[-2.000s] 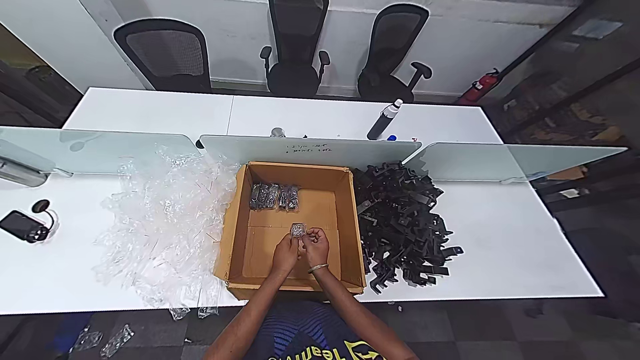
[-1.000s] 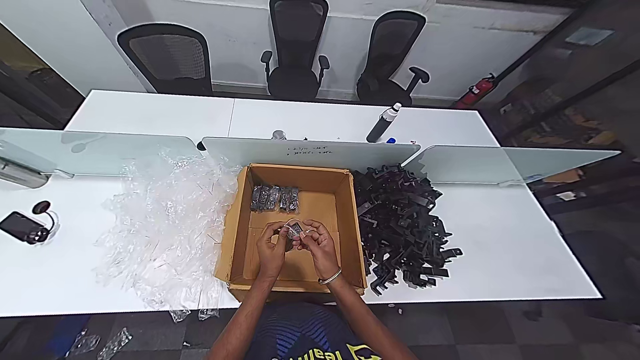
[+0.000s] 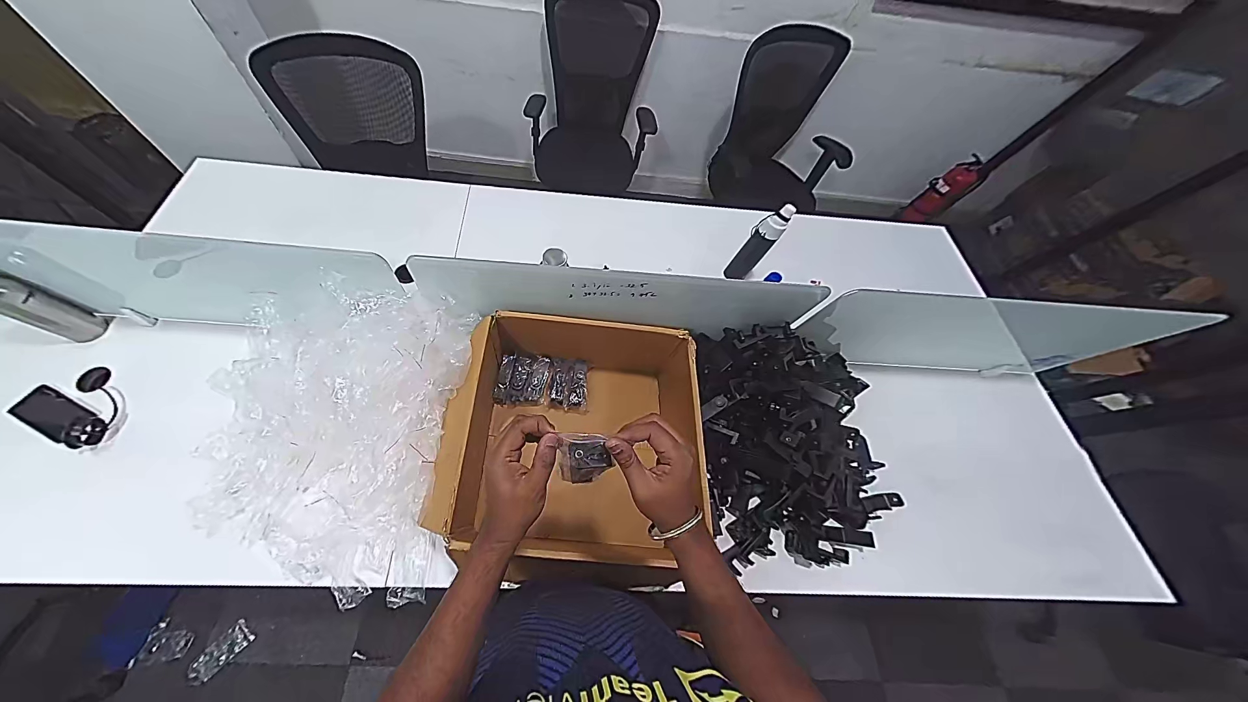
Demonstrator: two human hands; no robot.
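Note:
Over the open cardboard box [image 3: 565, 544], my left hand [image 3: 520, 476] and my right hand [image 3: 661, 470] pinch the two upper corners of a small clear plastic bag. A black plastic part [image 3: 587, 458] lies inside that bag. Several bagged black parts [image 3: 541, 380] rest in a row at the box's far left corner. Left of the box spreads a heap of clear plastic bags [image 3: 331, 429]. On its right side lies a pile of loose black plastic parts [image 3: 790, 439].
Glass dividers [image 3: 624, 292] stand behind the box. A bottle [image 3: 760, 242] is beyond them. At the left are a metal flask [image 3: 49, 310] and a black device on a stand [image 3: 60, 417]. Some plastic bags [image 3: 220, 651] lie on the floor.
My hands have moved from close together around the small bag to holding it spread by its top corners. The row of bagged parts looks the same.

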